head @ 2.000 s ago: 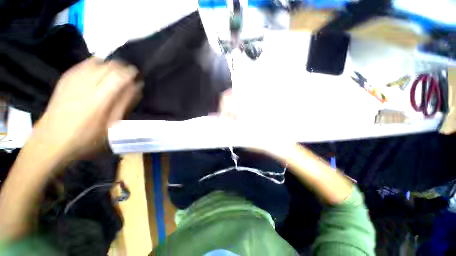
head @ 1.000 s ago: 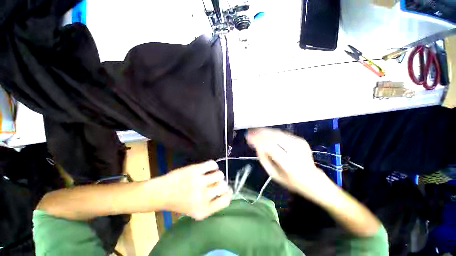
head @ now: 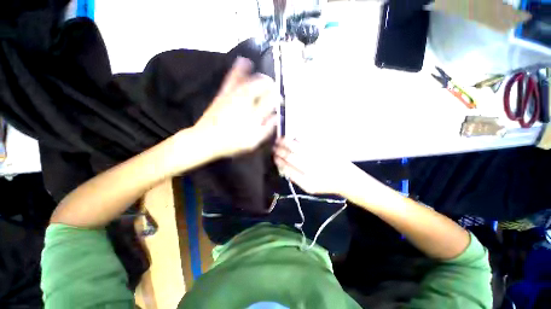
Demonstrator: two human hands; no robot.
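Observation:
The dark garment fabric (head: 172,78) lies on the white table left of the needle and hangs over its front edge. The presser foot and needle area (head: 279,33) is at the top centre, over the cloth's edge. A white cord (head: 300,212) runs along the cloth's right edge and hangs in loose loops over the lap. My left hand (head: 244,111), slightly blurred, is on the fabric just in front of the presser foot; its exact grip cannot be told. My right hand (head: 301,168) is at the table's front edge, its fingers closed on the cord at the cloth's edge.
A black phone (head: 403,36) lies at the back right. Thread snips (head: 454,88), a small tan block (head: 481,126) and dark red scissors (head: 521,100) lie on the right of the table (head: 386,130). Below the table are a wooden board (head: 162,241) with a blue stripe and dark cloth.
My left hand has moved from the lap up onto the cloth near the presser foot. My right hand has moved left to the cloth's edge. The cord now hangs in looser loops.

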